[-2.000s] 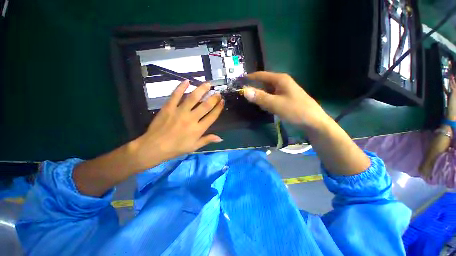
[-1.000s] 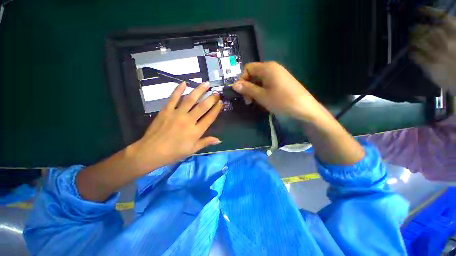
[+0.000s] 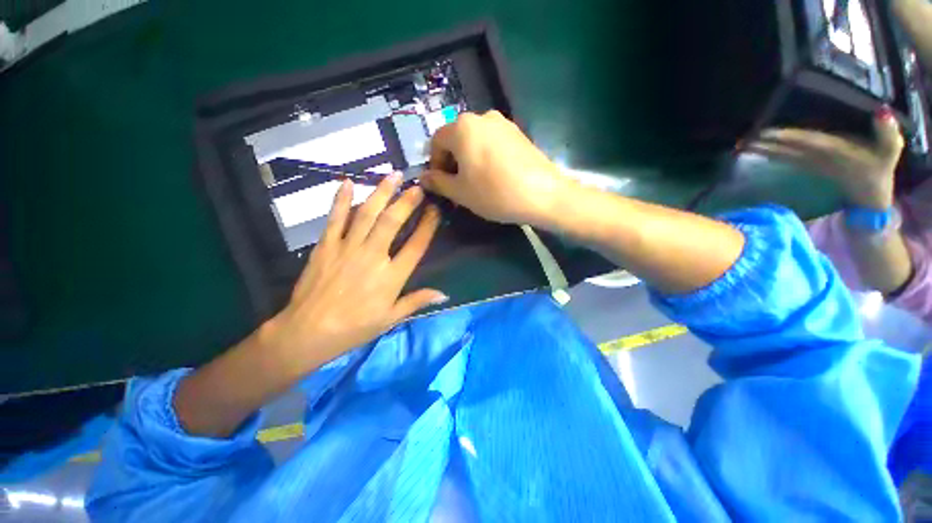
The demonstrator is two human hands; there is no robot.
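An open tablet [image 3: 332, 153] lies in a black foam tray [image 3: 233, 220] on the green bench, battery pack at left, mainboard [image 3: 434, 92] at right. My left hand [image 3: 358, 255] rests flat with spread fingers, fingertips on the tablet's lower edge. My right hand [image 3: 488, 169] is over the lower part of the board, thumb and forefinger pinched together; whether something is between them is hidden. A black flat cable [image 3: 317, 169] crosses the battery. A pale liner ribbon [image 3: 545, 262] trails from under my right hand to the bench edge.
At the upper right stands a black foam tray [image 3: 797, 87] with another unit in it. Another person's hand [image 3: 853, 163] with a blue wristband is beside it. A white tub rim [image 3: 615, 278] shows below the bench edge. A whitish rail [image 3: 61, 26] is at the upper left.
The view has turned, so tray and tablet appear tilted and further left. My right hand has moved left over the board. The other person's hand is lower, and the tray with a unit is back in view.
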